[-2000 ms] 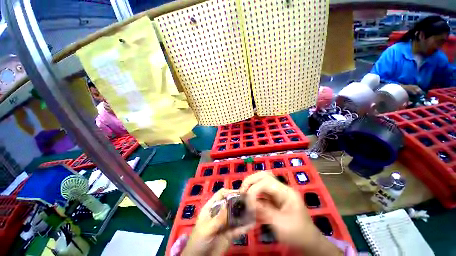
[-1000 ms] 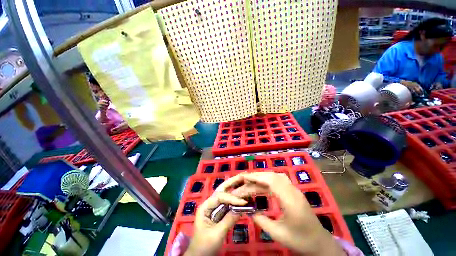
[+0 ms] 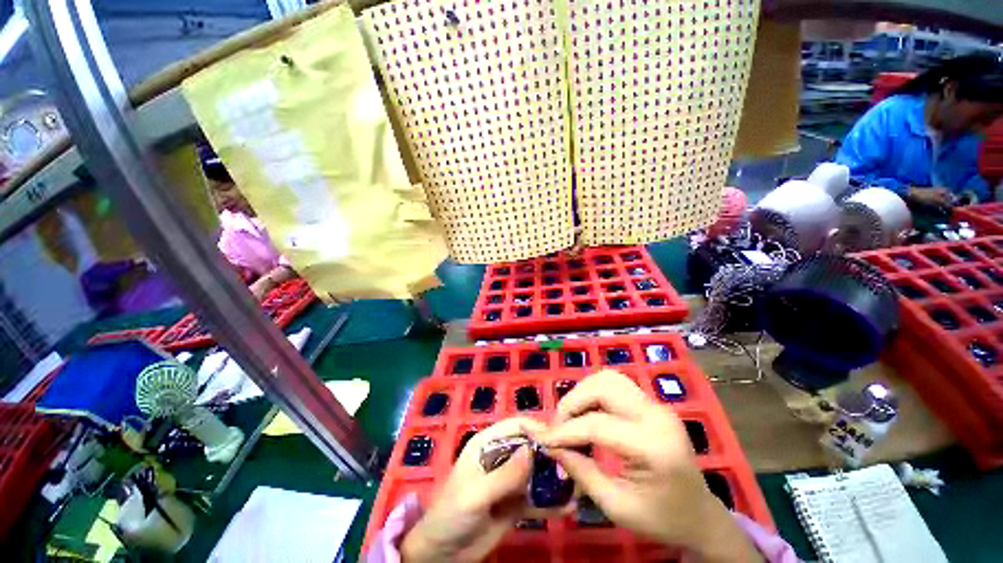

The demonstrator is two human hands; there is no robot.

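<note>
A small smartwatch body point(image 3: 549, 482) with a dark glossy face is held upright over the near red compartment tray point(image 3: 720, 440). My left hand point(image 3: 473, 495) grips it at its left side, and a second small silver-rimmed piece point(image 3: 500, 449) shows in the same fingers. My right hand point(image 3: 638, 467) is at the top edge of the watch body, thumb and fingertips pinched together. Whether the right fingertips hold a thin piece is too small to tell. Dark watches sit in the tray pockets around my hands; my hands hide the middle pockets.
Another red tray point(image 3: 577, 312) lies beyond. A dark round fan point(image 3: 825, 319), a small clear bottle point(image 3: 877, 409) and a spiral notebook point(image 3: 869, 515) are at right. White paper point(image 3: 284, 528), a pale green fan point(image 3: 167, 389) and a metal post point(image 3: 204, 264) are at left. Yellowish sheets point(image 3: 484, 132) hang above. A person in blue point(image 3: 902, 138) sits far right.
The watch body has turned from edge-on to showing its dark face. My right hand has closed in from apart to its top edge. The view has shifted slightly.
</note>
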